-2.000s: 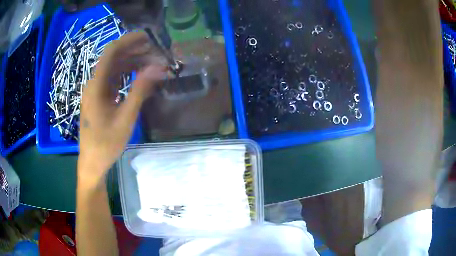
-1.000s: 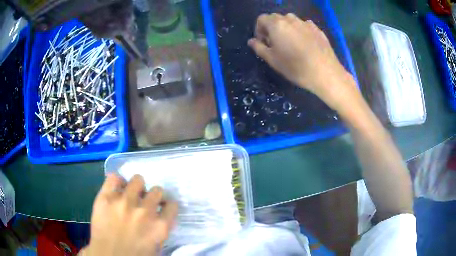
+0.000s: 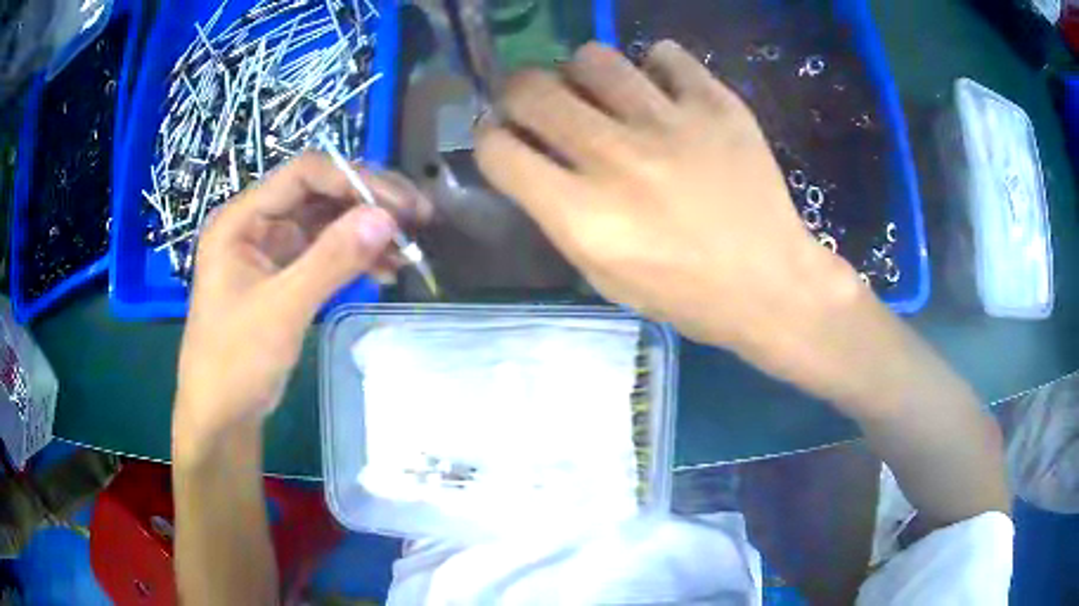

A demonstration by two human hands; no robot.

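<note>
My left hand [image 3: 290, 243] holds one thin white rod part [image 3: 376, 211] between thumb and fingers, its yellow-green tip pointing down to the right. My right hand [image 3: 663, 189] is over the press area with fingers curled; whether it holds a ring cannot be told. The press ram [image 3: 471, 47] comes down just left of its fingers. The metal block [image 3: 456, 128] is partly hidden behind both hands, on the brownish base plate [image 3: 503, 255]. The clear box [image 3: 497, 414] nearest me holds white rods with yellow-green ends along its right side.
A blue tray of jumbled rods [image 3: 254, 101] stands left, with a darker blue tray [image 3: 71, 166] beyond it. A blue ring tray [image 3: 911, 225] stands right. A second clear box [image 3: 1006, 195] lies farther right. A red stool [image 3: 130, 533] is below the bench edge.
My left hand has risen from the clear box and now holds a rod part near the press. My right hand has moved left from the ring tray to the press.
</note>
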